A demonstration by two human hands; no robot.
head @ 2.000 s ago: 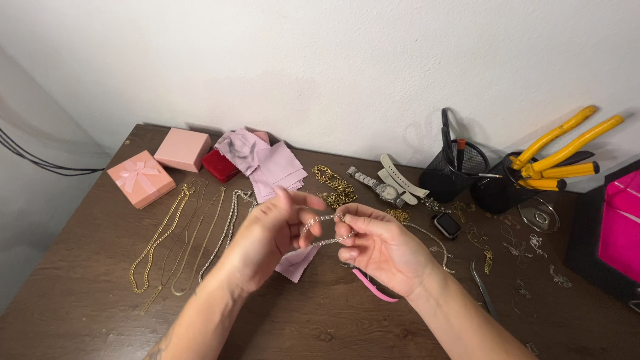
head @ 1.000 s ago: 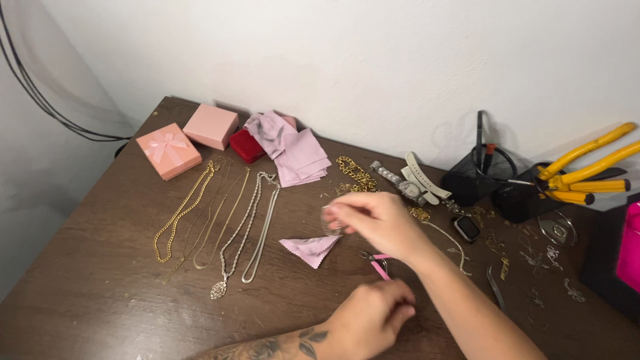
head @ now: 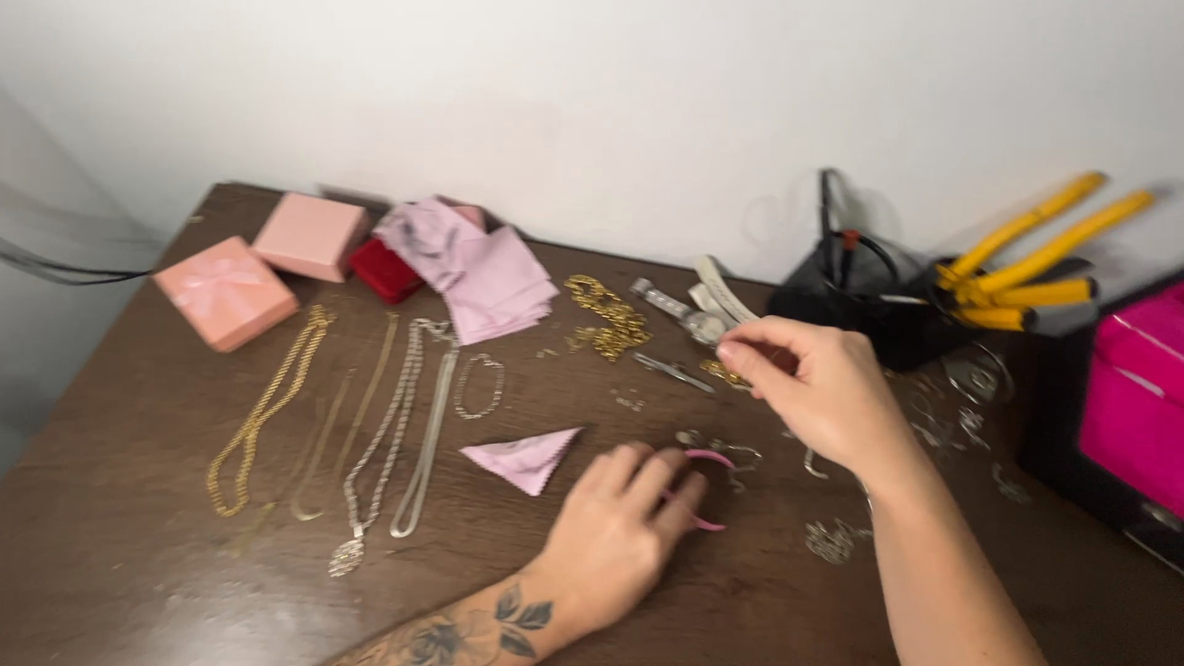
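My left hand (head: pixel 624 527) rests low over pink-handled pliers (head: pixel 710 456), its fingers partly hiding them; whether it grips them is unclear. My right hand (head: pixel 805 379) is raised beside the watches, thumb and fingertips together, and any small thing between them cannot be made out. Near it lie a gold bracelet (head: pixel 724 373), a silver watch (head: pixel 703 326) and tweezers (head: pixel 673 372). A silver chain bracelet (head: pixel 479 387) lies right of the silver necklaces (head: pixel 425 444). A folded pink cloth (head: pixel 525 458) is just left of my left hand.
Pink gift boxes (head: pixel 310 236), a red box (head: pixel 387 270) and pink cloths (head: pixel 499 282) stand at the back left, above gold necklaces (head: pixel 264 416). Black mesh holders (head: pixel 823 296) with yellow-handled pliers (head: pixel 1054 250) are at the back right. Tangled silver chains (head: pixel 832 539) lie front right.
Both hands held a silver chain two seconds ago; they are now apart. My left hand has moved onto the pink-handled pliers. A silver bracelet now lies beside the necklaces.
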